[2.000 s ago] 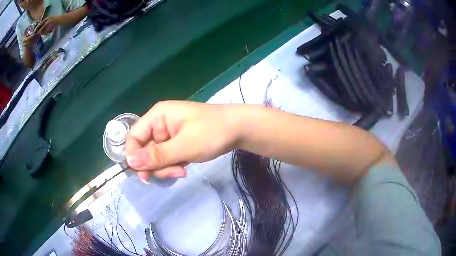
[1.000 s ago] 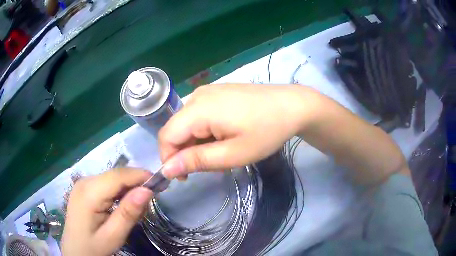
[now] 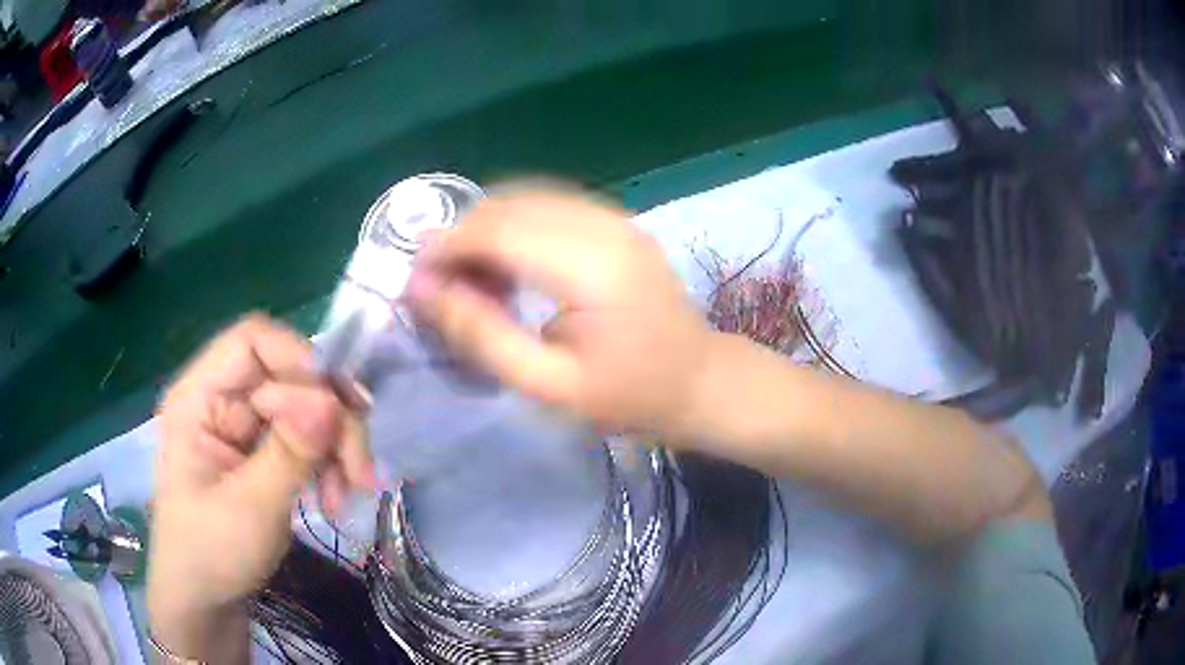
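Observation:
My left hand [image 3: 254, 448] is raised at the left, its thumb and fingers pinching a small, flat, silver-grey end piece [image 3: 346, 353], blurred. My right hand [image 3: 559, 305] is above and to the right of it, strongly blurred, with thumb and fingertips close together; whether it holds anything cannot be told. A nested pile of thin silver metal bands [image 3: 520, 611] lies on the white bench below the hands. Dark wire bundles [image 3: 715, 539] lie beside the bands, and reddish wire ends [image 3: 767, 309] show beyond my right wrist.
A silver can with a white top [image 3: 419, 208] stands behind my hands. Black sleeves [image 3: 1007, 260] are heaped at right. Side cutters [image 3: 81, 548] lie on a green spool at left, near a round fan [image 3: 46, 624]. The green belt [image 3: 624, 78] runs behind, with a dark curved piece [image 3: 163, 156].
My left hand, out of view two seconds ago, came in and has moved up. Both hands, together on the small piece a second ago, are now slightly apart. More reddish wire ends show.

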